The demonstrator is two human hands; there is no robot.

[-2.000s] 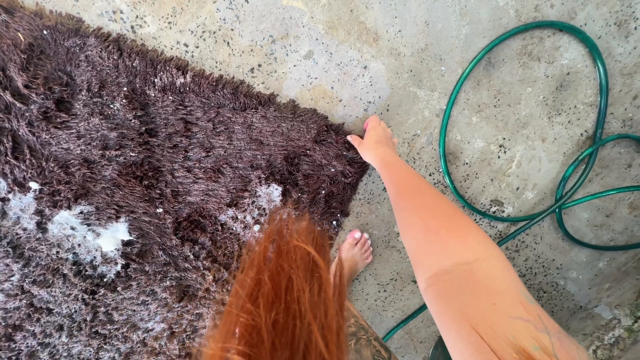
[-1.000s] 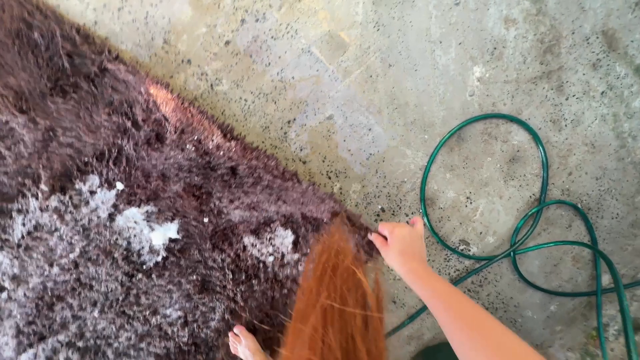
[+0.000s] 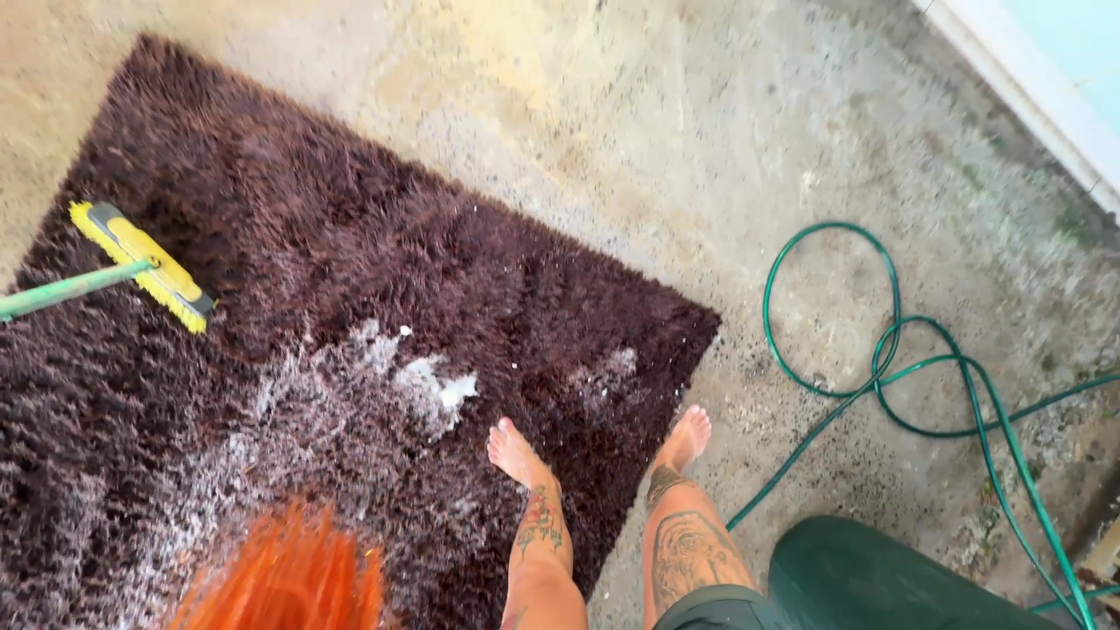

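Observation:
A dark brown shaggy rug (image 3: 350, 219) lies flat on the concrete floor, with its right corner beside my feet. White foam (image 3: 437, 385) and paler streaks cover parts of its pile. On the rug's left side rests a yellow and grey broom head (image 3: 144, 262) with a green handle (image 3: 70, 290) that runs out of the left edge. Neither of my hands is in view, so what they hold is hidden. One bare foot (image 3: 516, 451) stands on the rug, the other (image 3: 687, 437) at its right edge.
A green garden hose (image 3: 770, 346) lies in loops on the concrete (image 3: 630, 175) at the right. A dark green rounded object (image 3: 875, 569) is beside my leg. A white wall edge (image 3: 1032, 87) borders the floor at the upper right. Orange hair (image 3: 289, 569) covers part of the rug.
My hand has let go of the rug's corner and left the view. The corner lies flat. The view has shifted widely, and the broom now shows.

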